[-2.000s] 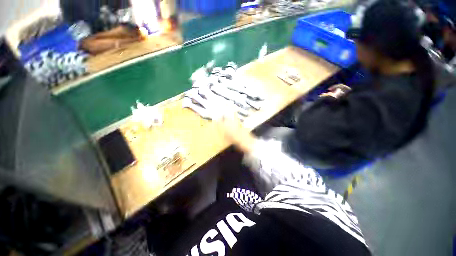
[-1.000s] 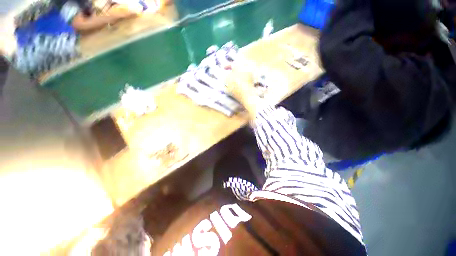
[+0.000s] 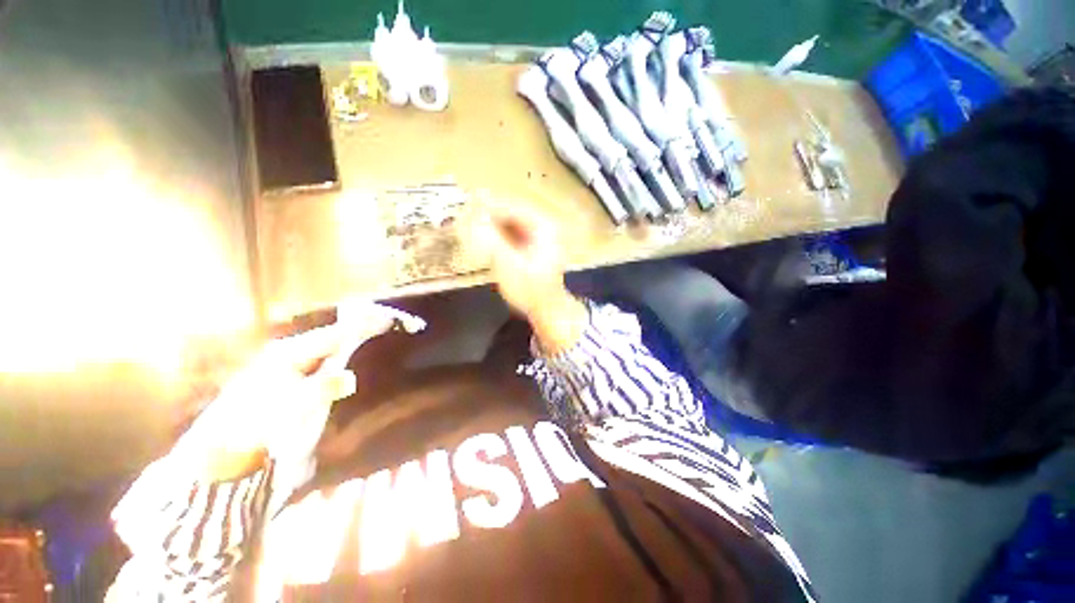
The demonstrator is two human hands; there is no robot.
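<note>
My left hand (image 3: 277, 383), washed out by glare, is shut on a pale limb (image 3: 383, 320) over my lap, just off the bench's front edge. The limb's narrow end points right. My right hand (image 3: 525, 259) is blurred at the bench edge, right of the small parts pad (image 3: 424, 230); its fingers and anything in them cannot be made out. Thin dark and silvery pins lie on the pad. Several grey moulded limbs (image 3: 631, 124) lie side by side at the back middle of the bench, squared ends towards me.
White nozzle bottles (image 3: 407, 65) and yellow finger cots (image 3: 363, 83) are at the back. A black phone (image 3: 294, 127) lies by the brightly glowing oven (image 3: 94, 259) at left. A person in dark clothes (image 3: 943, 306) sits at right, near small parts (image 3: 822, 163) and a blue crate (image 3: 931, 94).
My view has turned down onto the bench. My right hand has drawn back from the limb row to beside the pad. My left hand has come into view holding a limb.
</note>
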